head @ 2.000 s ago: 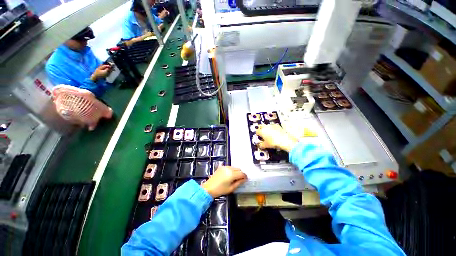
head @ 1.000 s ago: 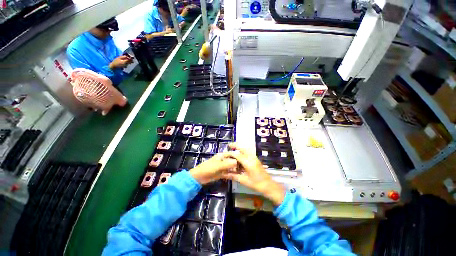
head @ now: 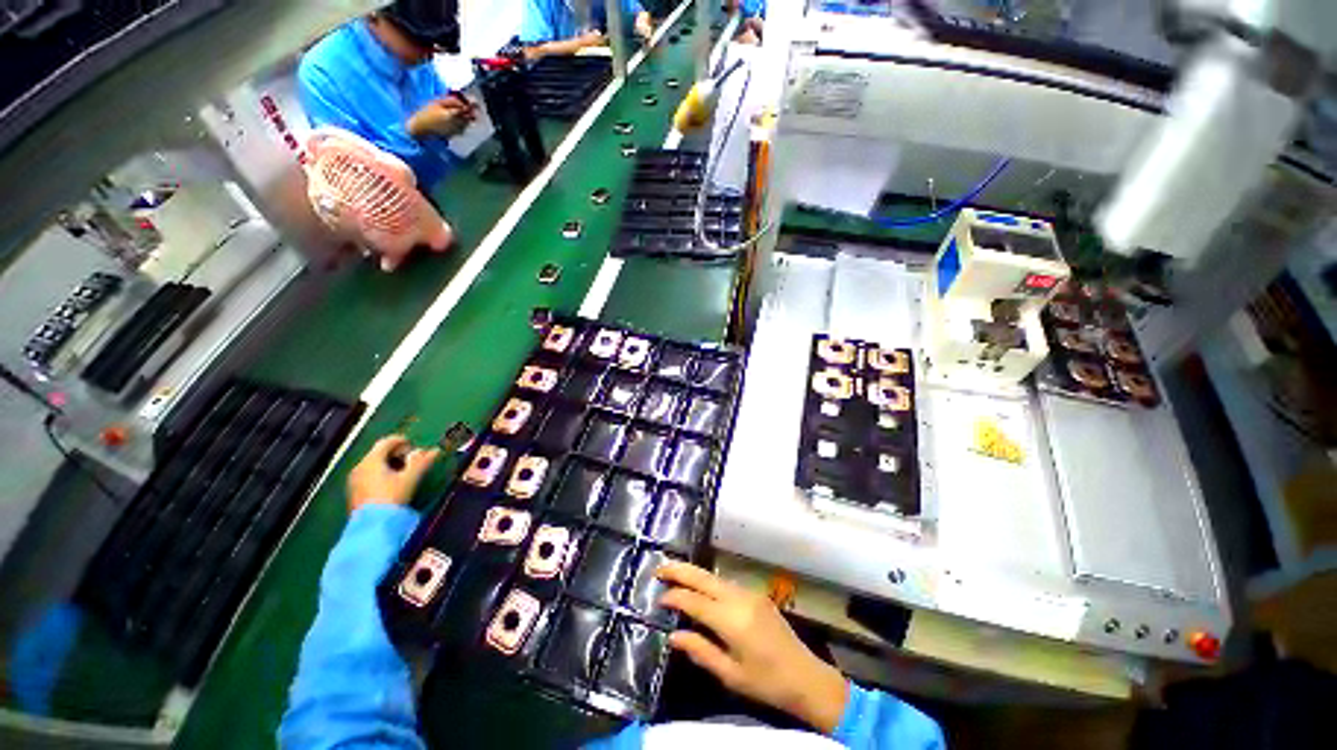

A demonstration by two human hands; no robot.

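My left hand (head: 387,476) is over the green belt, left of the black blister tray; a dark spot shows between its fingers, too small to tell if it is a held part. A small dark square frame (head: 456,437) lies on the belt right of it. The tray (head: 623,506) holds several square copper-pink parts (head: 425,576), mostly in its left columns. My right hand (head: 755,645) has its fingers apart at the tray's lower right edge, with no part visible in it. On the machine bed, the left fixture (head: 862,476) holds copper-pink parts in its upper two rows; its lower nests hold none.
The white box feeder (head: 997,301) stands between the left fixture and a filled right fixture (head: 1092,344). A red knob (head: 1204,645) is at the machine's front right. Black trays (head: 220,513) lie at left. A pink fan (head: 367,191) and people in blue smocks are across the belt.
My hands, together over the tray before, have separated: the left moved left over the belt, the right down to the tray's lower right. Earlier my right hand was at the left fixture. The view has shifted.
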